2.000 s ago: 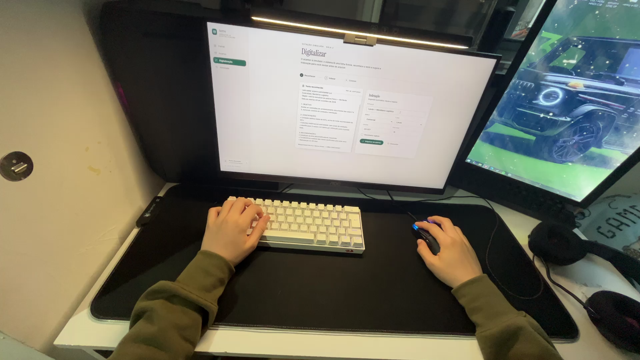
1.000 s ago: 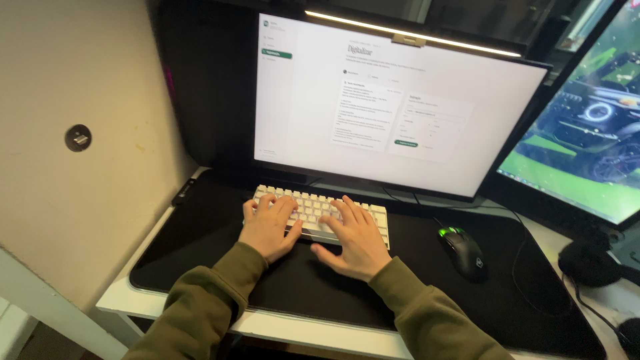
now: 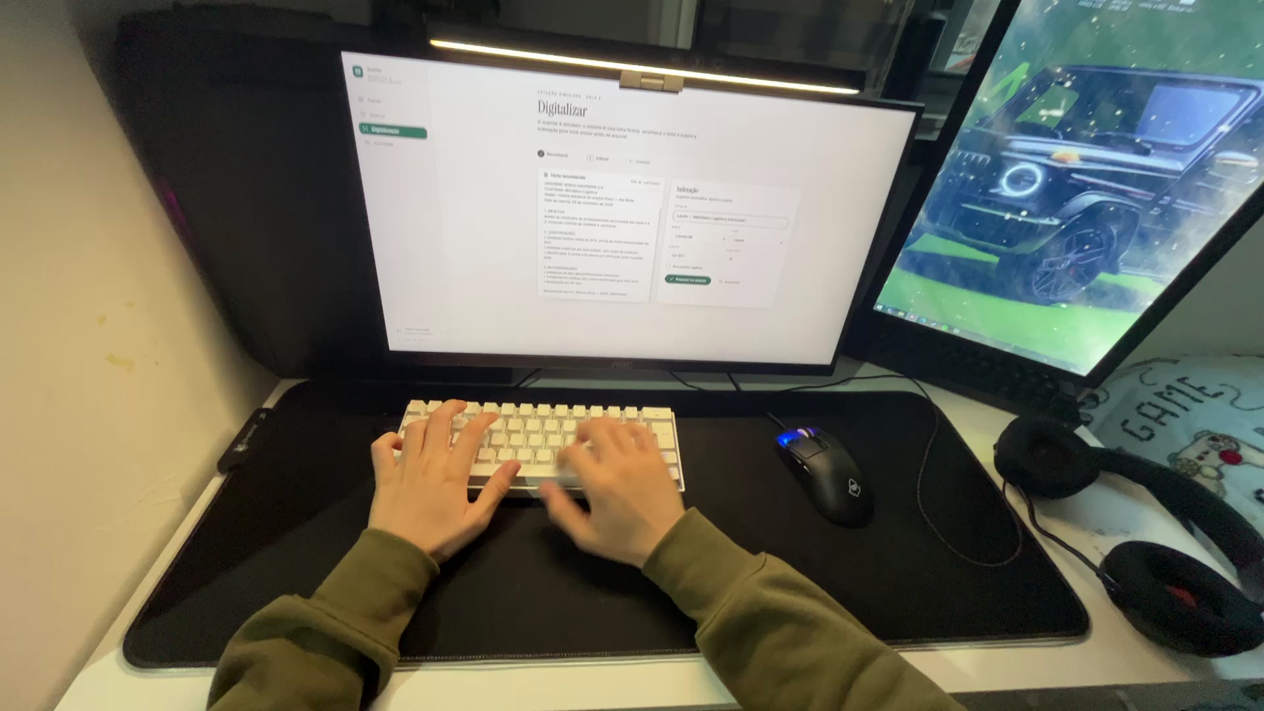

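A compact white keyboard (image 3: 533,439) lies on a large black desk mat (image 3: 553,612). Over its left part is my left hand (image 3: 434,484), fingers spread on the keys and thumb by the near edge. My right hand (image 3: 622,489) is over the right part, slightly blurred, its fingers bent above the keys; it holds nothing. To the right of that hand, a black computer mouse (image 3: 829,479) with a blue-lit wheel rests on the mat, untouched. Behind the keyboard stands a monitor (image 3: 474,247) showing a page with text and a form.
A second monitor (image 3: 1066,197) with a car picture stands at the right. Black headphones (image 3: 1136,464) lie on the white desk (image 3: 1027,671) beside the mat. The mouse cable (image 3: 928,494) curves over the mat. A light bar (image 3: 642,67) sits atop the main monitor; a wall (image 3: 109,375) borders the left.
My right hand, on the mouse two seconds ago, has moved left to the keyboard and let the mouse go. My left hand has stayed at the keyboard. A form field on the screen now appears filled.
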